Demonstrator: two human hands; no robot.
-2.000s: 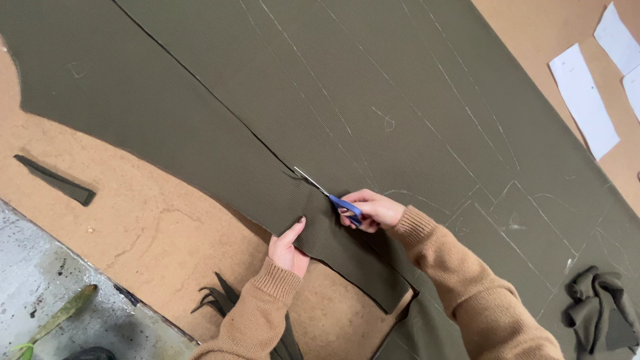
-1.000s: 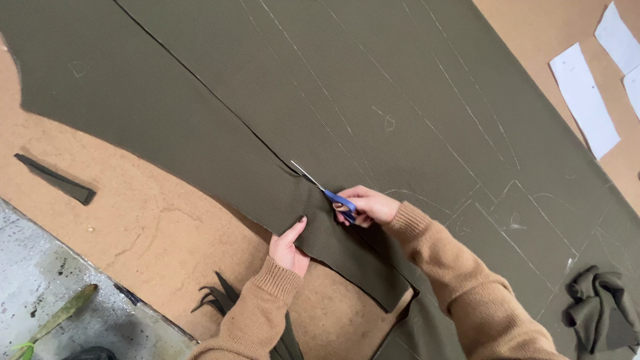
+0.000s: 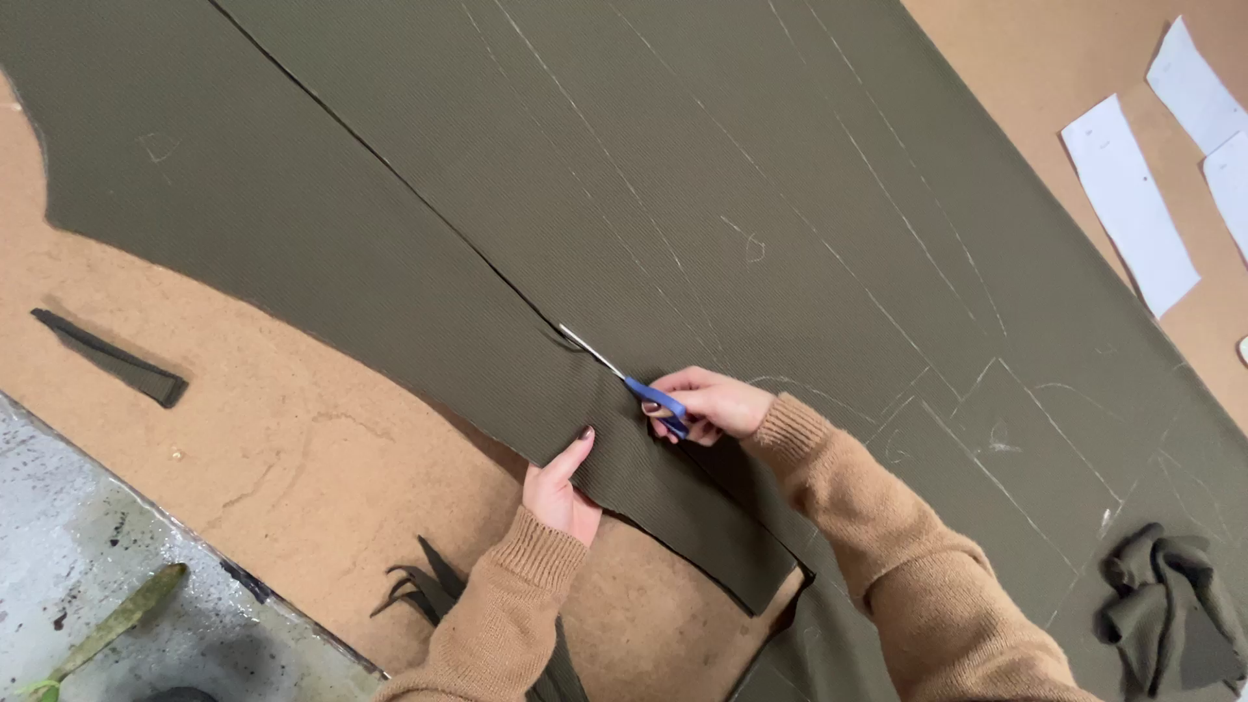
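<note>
Dark olive ribbed fabric with chalk lines covers much of the table. My right hand is shut on scissors with blue handles. Their blades lie at the lower end of a long dark cut line running to the upper left, and look nearly closed. My left hand grips the near edge of the partly cut fabric panel, thumb on top and fingers hidden beneath. The panel's lower end rests near the brown tabletop, beside a darker fold.
White paper pieces lie at the upper right. A crumpled fabric scrap sits lower right, a small strip at left, and thin scraps beside my left sleeve. A stained grey surface with a leaf-like green object fills the lower left.
</note>
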